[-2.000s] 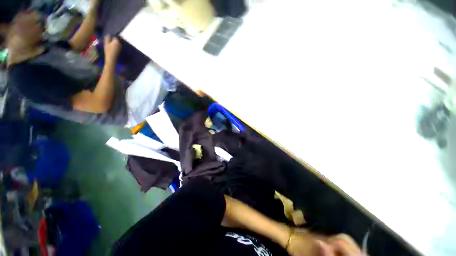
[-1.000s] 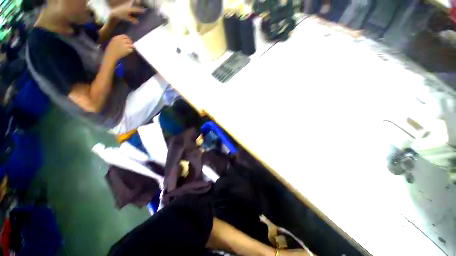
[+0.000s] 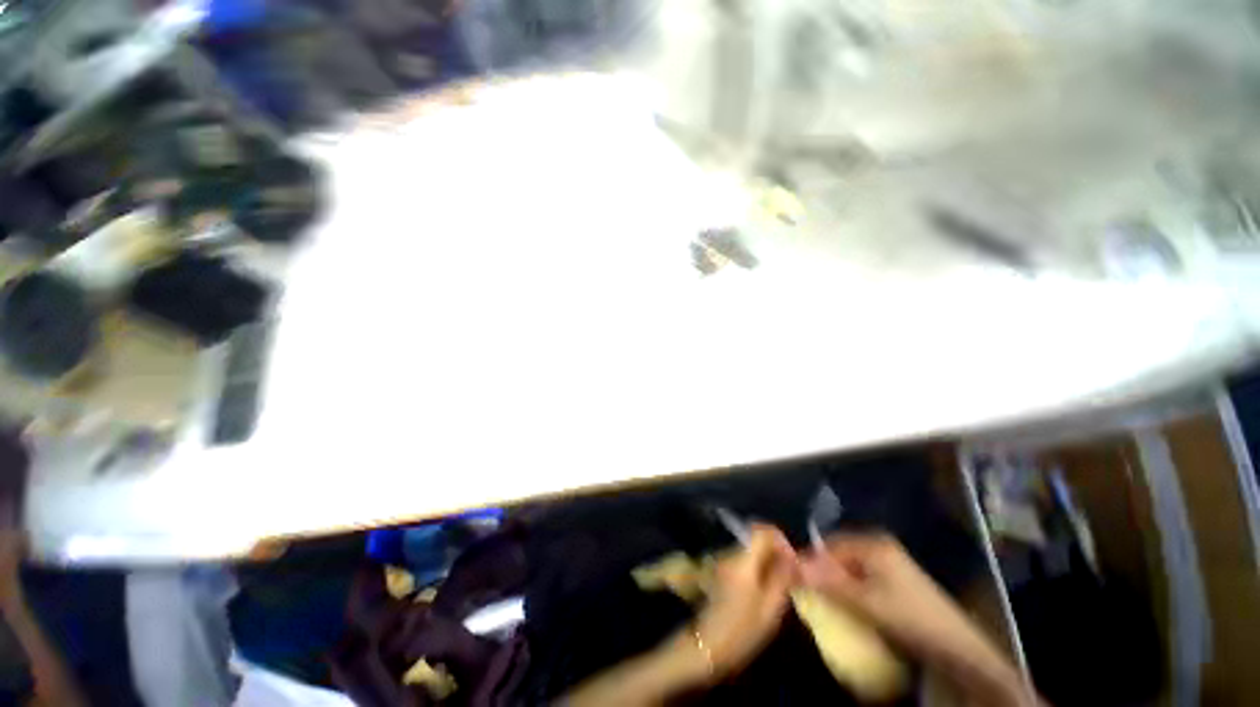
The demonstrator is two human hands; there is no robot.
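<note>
My left hand [image 3: 750, 597] and my right hand [image 3: 868, 577] meet over the black bundle [image 3: 587, 580] on my lap, below the table's front edge. A thin white tie [image 3: 731, 521] shows at the fingertips of both hands, blurred. Its middle is hidden by the fingers. A yellow-tan ticket [image 3: 674, 573] lies left of my left hand. A larger pale yellow piece [image 3: 846, 649] hangs below my hands. It is blurred.
The white table [image 3: 498, 345] spans the view, with the blurred sewing machine [image 3: 1050, 152] at upper right. An open carton [image 3: 1105, 580] stands right of my lap. Brown-purple pieces [image 3: 373, 622] are heaped left. Black cones [image 3: 49, 325] and a dark keyed rectangle [image 3: 241, 384] sit at left.
The view has swung to the right. Both hands and the carton now show; a second ago only part of my left arm and hand showed. The other operator is mostly out of view.
</note>
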